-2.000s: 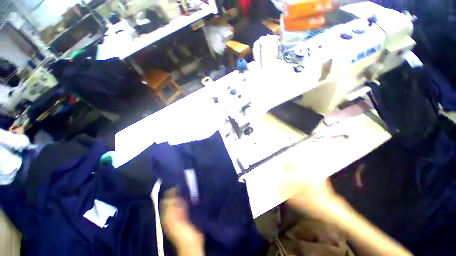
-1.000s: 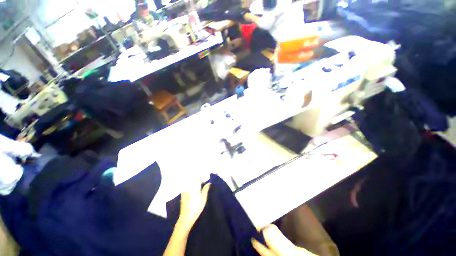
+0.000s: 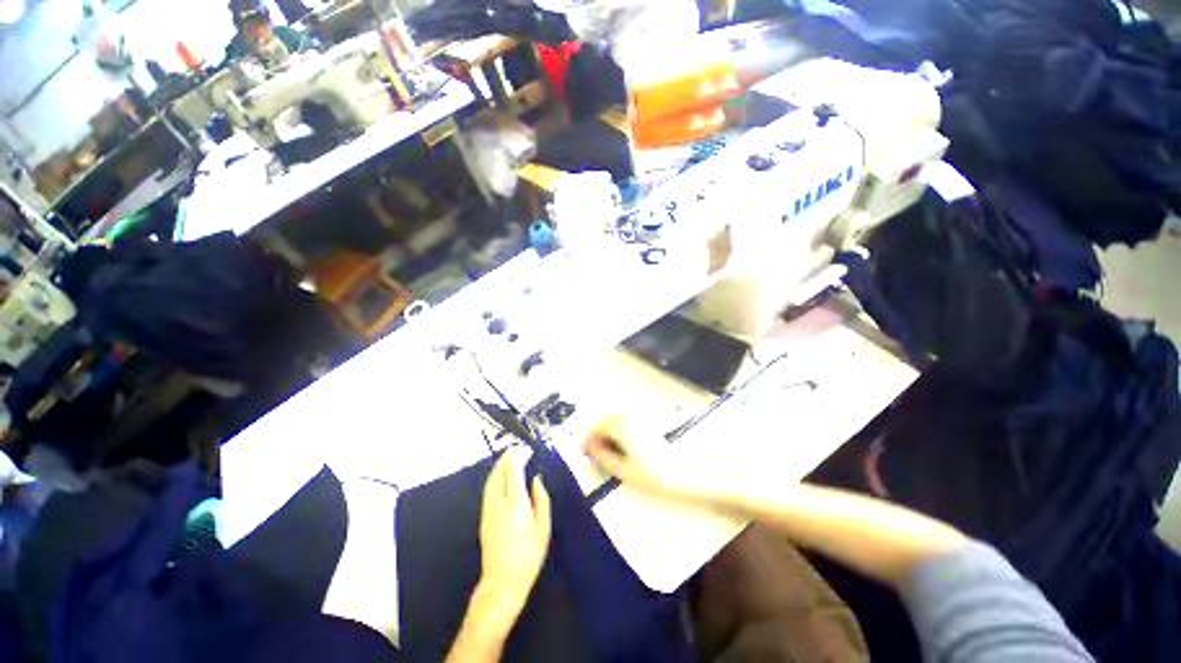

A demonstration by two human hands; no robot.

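Observation:
Dark navy cloth (image 3: 453, 557) lies at the front edge of the white machine table, its upper tip under the needle area (image 3: 538, 417) of the white sewing machine (image 3: 777, 194). My left hand (image 3: 516, 518) lies on this cloth just below the needle area, fingertips on it near the presser foot. My right hand (image 3: 619, 456) is right of the needle area over the table, fingers curled and overexposed; I cannot tell whether it holds something small.
A black flat phone (image 3: 684, 352) and pinkish scissors (image 3: 797, 383) lie under and beside the machine arm. Navy cloth is heaped left (image 3: 117, 570) and right (image 3: 1036, 479). An orange-and-white box (image 3: 683, 106) stands behind the machine. A wooden stool (image 3: 356, 288) is beyond the table.
The navy cloth and my left hand have moved up to the needle area. My right hand has left the cloth's lower right edge and moved up beside the needle. The view has shifted.

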